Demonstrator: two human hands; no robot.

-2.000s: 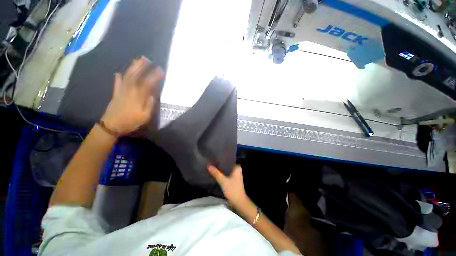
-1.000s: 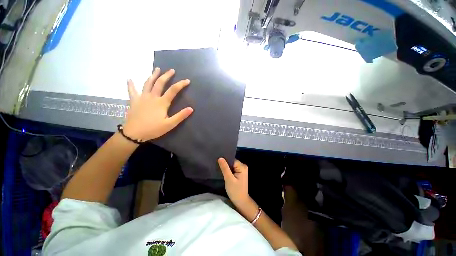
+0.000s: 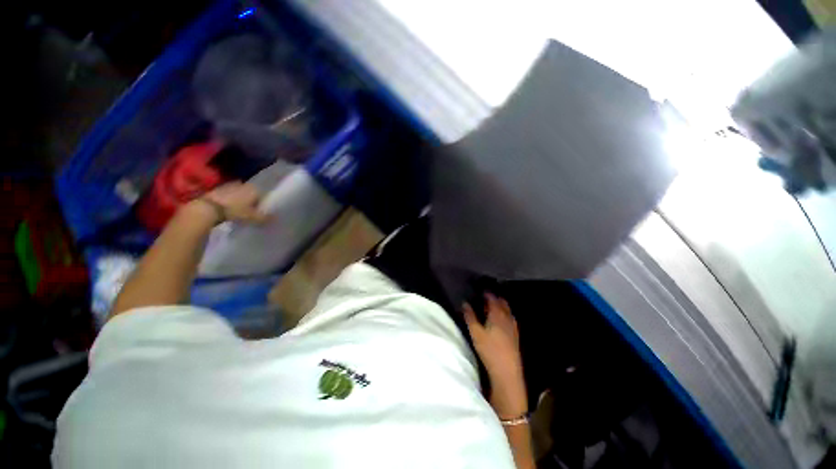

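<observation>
A dark grey fabric panel [image 3: 559, 165] lies on the white machine table, its far corner near the brightly lit needle area, and hangs over the front edge towards the lap. My right hand [image 3: 495, 330] is at its lower hanging edge, thumb and fingers on the dark cloth. My left hand [image 3: 240, 201] is away from the table, over the blue crate, at the upper edge of a pale grey flat piece [image 3: 280, 224]. It is blurred, and I cannot tell whether its fingers grip the piece.
The blue crate [image 3: 115, 151] holds a red bundle [image 3: 183, 179] and a greyish bag [image 3: 252, 87]. Brown cardboard [image 3: 335, 252] stands beside it. The blurred machine head [image 3: 793, 110] is at upper right. Dark thread snips [image 3: 782, 380] lie on the table at right.
The view has swung left and down towards the crate. My left hand has left the dark panel and moved over the crate. My right hand stays at the panel's lower edge.
</observation>
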